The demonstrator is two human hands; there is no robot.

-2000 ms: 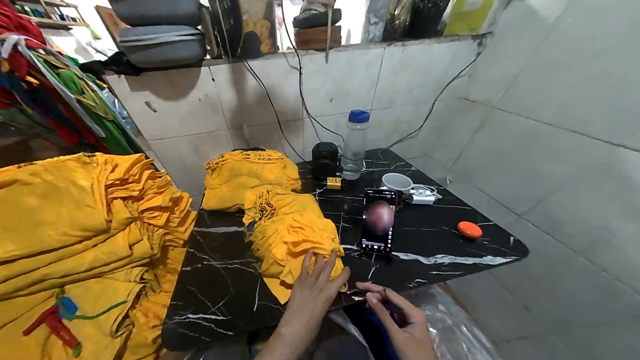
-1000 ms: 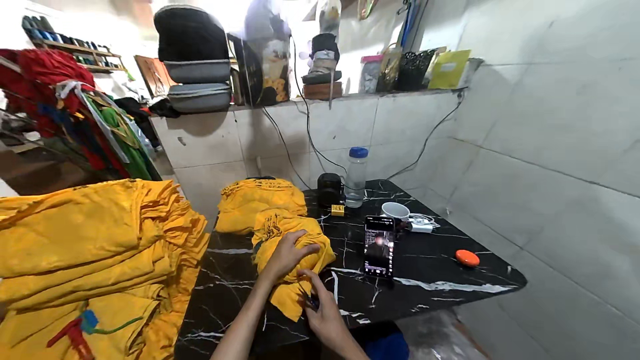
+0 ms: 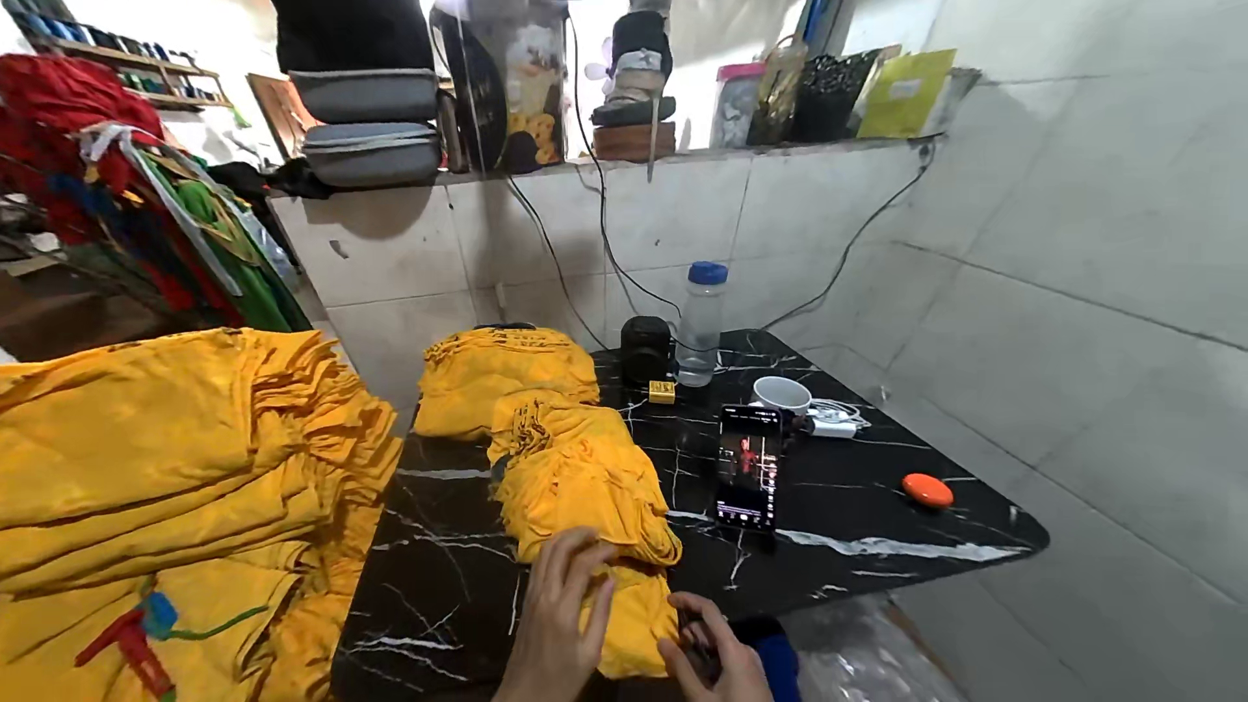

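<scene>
Folded yellow cloth pieces lie bunched on the black marbled table, with one piece extending toward me at the front. Over the left side of that front piece is my left hand, its fingers slightly bent and resting on the cloth. My right hand is at the cloth's right edge, fingers curled around a small dark item that I cannot make out. Behind is another folded yellow stack. A lit smartphone stands upright to the right of the cloth.
A large pile of yellow cloth fills the left. On the black table stand a clear bottle with a blue cap, a black speaker-like object, a white cup, a white charger and an orange oval object.
My left hand has moved down from the middle of the bunched cloth onto the front piece. The picture on the phone's screen is different.
</scene>
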